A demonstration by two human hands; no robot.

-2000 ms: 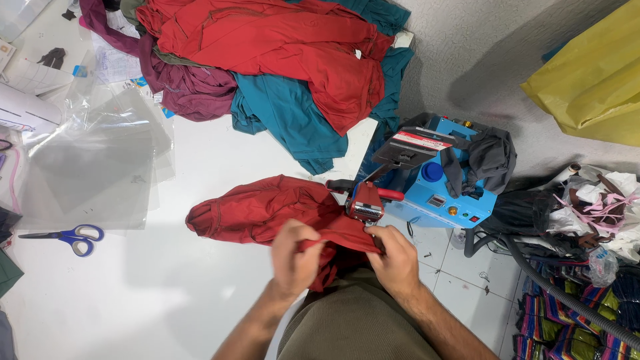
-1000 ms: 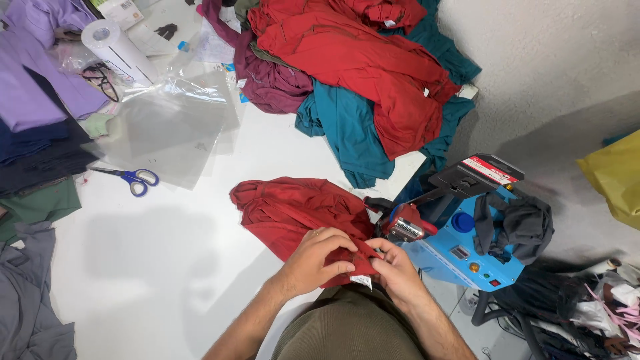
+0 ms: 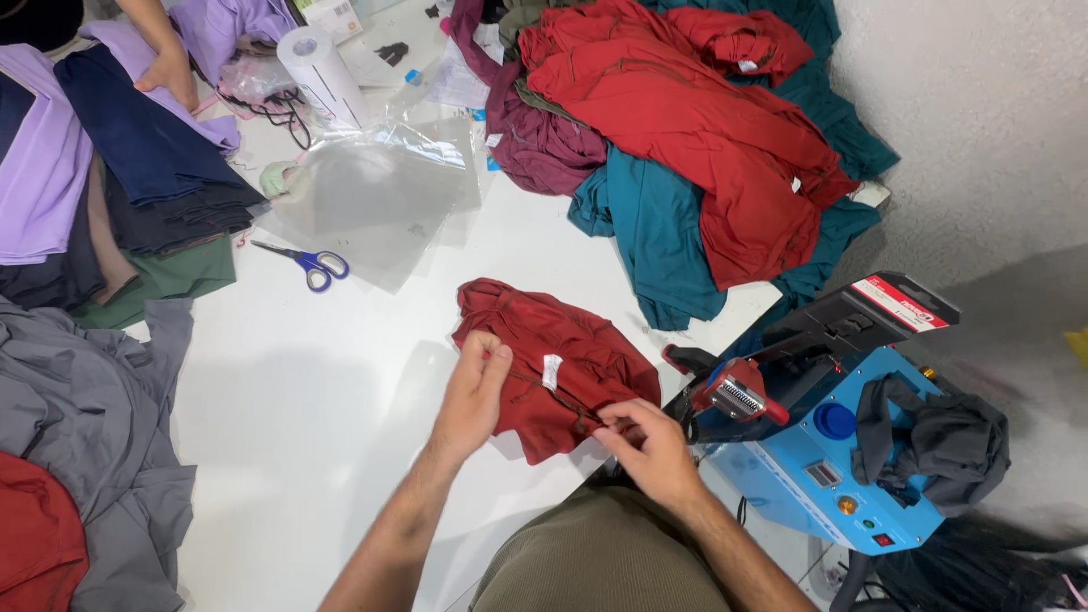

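A dark red garment (image 3: 569, 348) lies bunched on the white table in front of me, a white label (image 3: 552, 371) showing on its seam. My left hand (image 3: 476, 391) is at its left edge, thumb and forefinger together, and seems to pinch the cloth. The fingertips of my right hand (image 3: 646, 442) pinch the seam at the garment's lower right. Just right of the cloth is a trimming head with a toothed metal comb (image 3: 738, 397) and red sides, mounted by a blue machine (image 3: 816, 476).
Red garments (image 3: 663, 110) and teal garments (image 3: 663, 229) are heaped at the back. Blue-handled scissors (image 3: 314, 265) lie left, near clear plastic bags (image 3: 382, 195). Folded clothes (image 3: 144, 144) and a gray garment (image 3: 102, 425) cover the left side. Another person's hand (image 3: 170, 76) touches lilac cloth.
The red garment's label, partly visible near my hands a second ago, now lies exposed between them. My hands have moved apart along the cloth. The view has shifted left.
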